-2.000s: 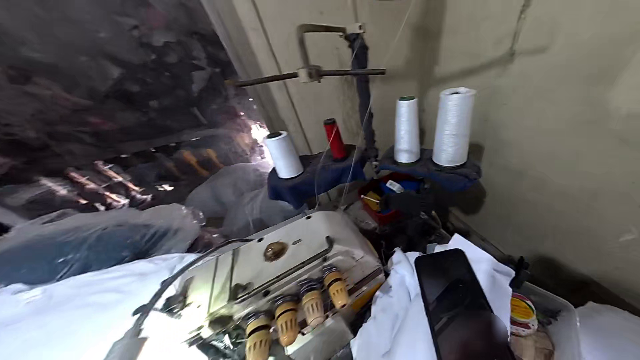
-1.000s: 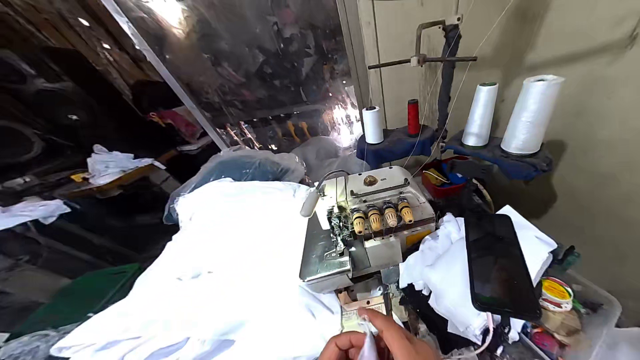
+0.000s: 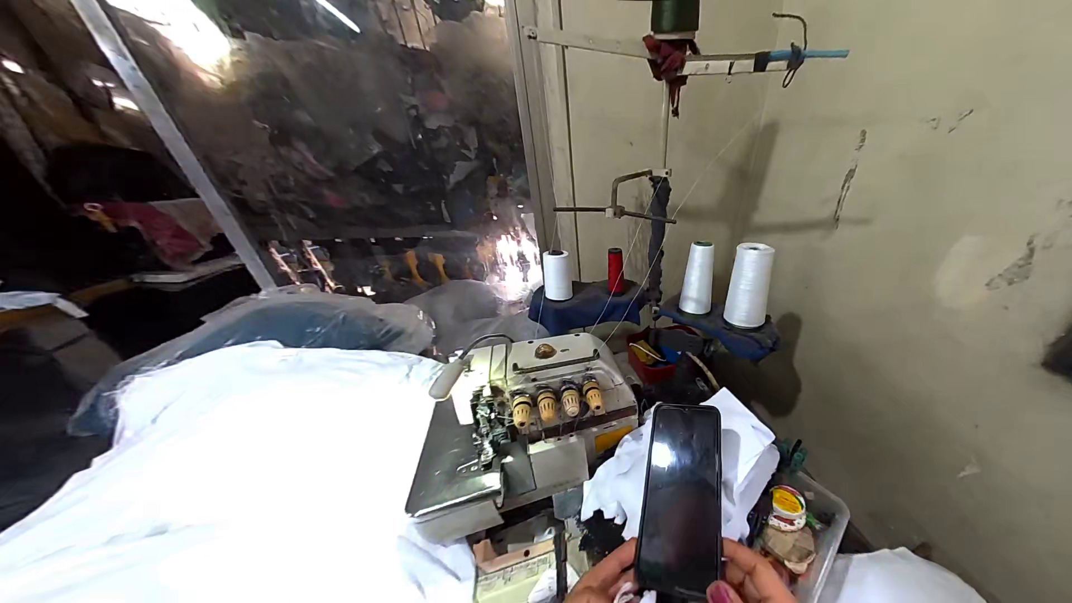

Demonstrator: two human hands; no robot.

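A black smartphone [image 3: 680,502] with a dark, reflecting screen stands between my hands at the lower right. My left hand [image 3: 605,574] grips its lower left edge, with a bit of white material at the fingers. My right hand [image 3: 754,574] holds its lower right edge. Behind the phone lies crumpled white cloth [image 3: 615,481]. To the left is an overlock sewing machine [image 3: 561,360] with a row of yellowish tension dials and a lit lamp [image 3: 449,378]. A large heap of white fabric [image 3: 251,469] spreads left of the machine's metal plate [image 3: 456,461].
Thread cones, white [image 3: 749,285] and red [image 3: 615,270], stand on a cloth-covered rack behind the machine. A red container [image 3: 649,356] sits below them. At the right, a clear plastic bin [image 3: 829,528] holds a yellow-topped round container [image 3: 787,502]. A wall rises at the right.
Both hands are now on the phone, which lay on the white cloth one second ago, when the hands were together near the machine's front holding something white.
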